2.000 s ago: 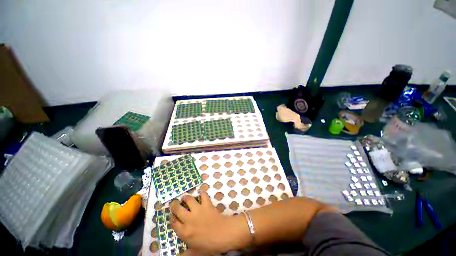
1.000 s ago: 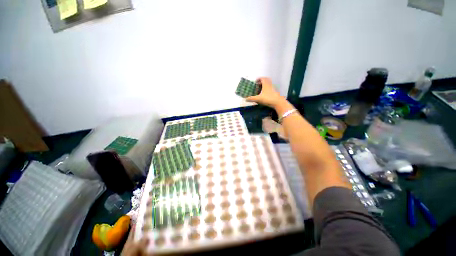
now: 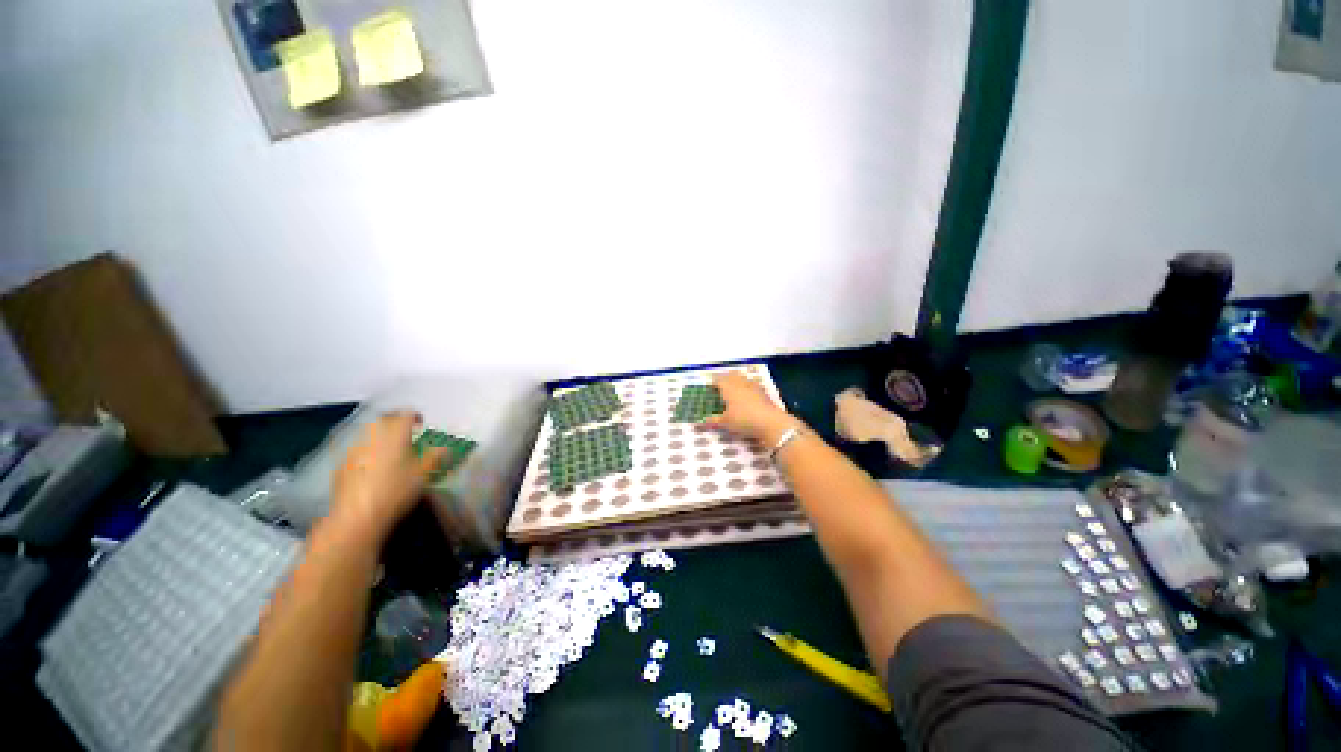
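Note:
White sheets with brown round spots (image 3: 647,492) are stacked against the wall, with green panels (image 3: 590,458) on their left part. My right hand (image 3: 750,409) is at the stack's back right, its fingers on a small green panel (image 3: 696,403) that lies on or just above the top sheet. My left hand (image 3: 385,467) reaches to the white block at the left, its fingers at a green panel (image 3: 446,448) there; whether it grips it is hidden.
Loose white squares (image 3: 537,635) are heaped in front of the stack. A yellow knife (image 3: 827,669) lies at front centre. A ribbed blister tray (image 3: 1000,566) is at right, blue nippers (image 3: 1297,696) beyond. Orange peel (image 3: 409,708) and ribbed trays (image 3: 162,610) are at left.
The spotted sheet in front has left the front area and the stack is at the back, uncovering the squares and knife. My right hand has lowered its panel. My left hand has come to the white block.

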